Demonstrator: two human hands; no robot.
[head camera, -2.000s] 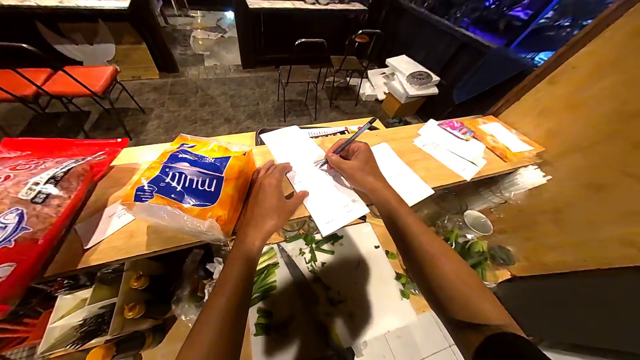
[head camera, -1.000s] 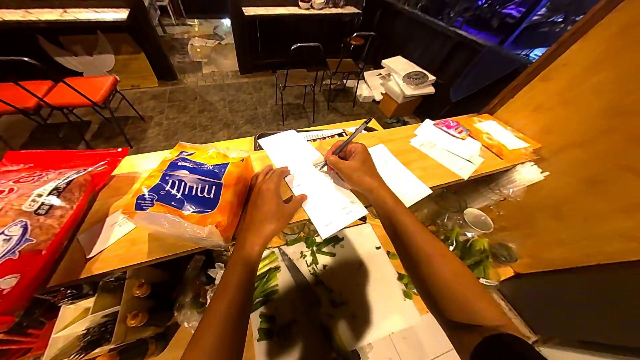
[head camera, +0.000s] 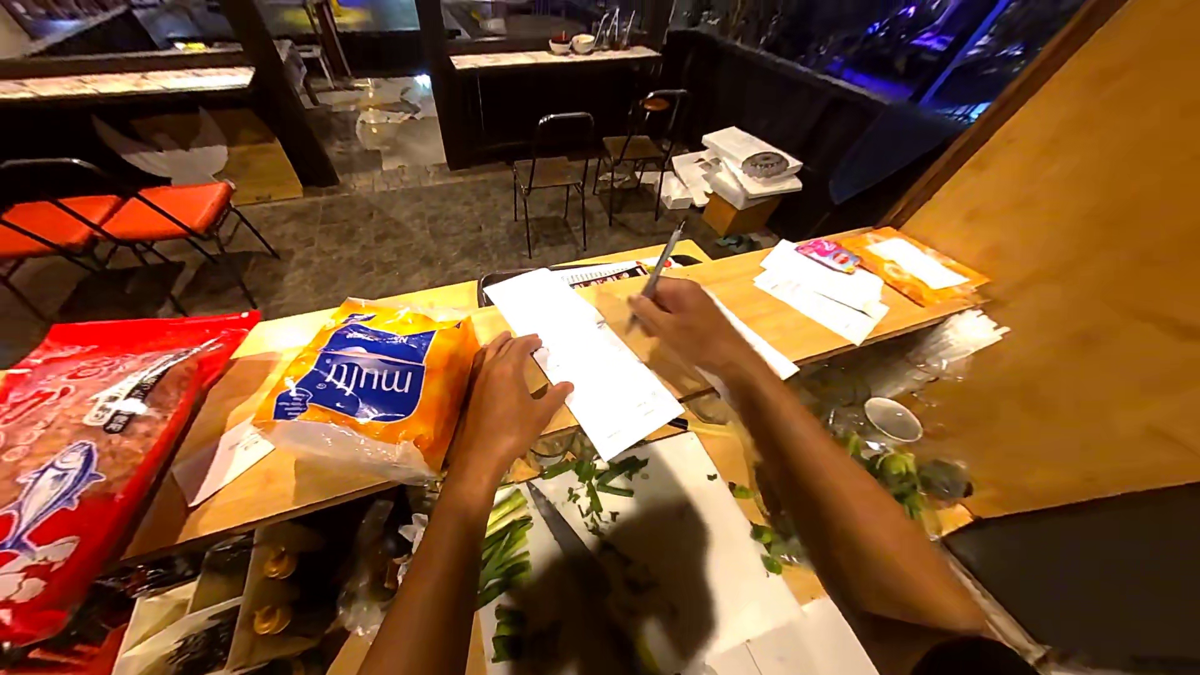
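A long white paper slip (head camera: 591, 361) bearing writing lies on the wooden ledge. My left hand (head camera: 511, 398) rests at the slip's left edge, fingers apart, beside an orange and blue plastic package (head camera: 375, 380). In my right hand (head camera: 689, 323) is a pen (head camera: 664, 262), its upper end pointing up and away; the tip is hard to make out near the slip's right side. Another white paper (head camera: 750, 337) lies partly behind my right wrist. Below the ledge, a knife (head camera: 562, 525) lies on a white cutting board (head camera: 684, 487) among cut green onions (head camera: 508, 548).
A red package with a fish picture (head camera: 56, 487) covers the ledge's left end. Several papers (head camera: 820, 291) and an orange packet (head camera: 919, 267) lie at the right. Lower right are a white cup (head camera: 892, 419) and greens. Bottles (head camera: 272, 619) stand in a lower-left compartment. Chairs (head camera: 553, 173) stand beyond.
My right hand with the pen has moved to the right, off the slip's writing area, and the pen now stands more upright. My left hand remains at the slip's edge.
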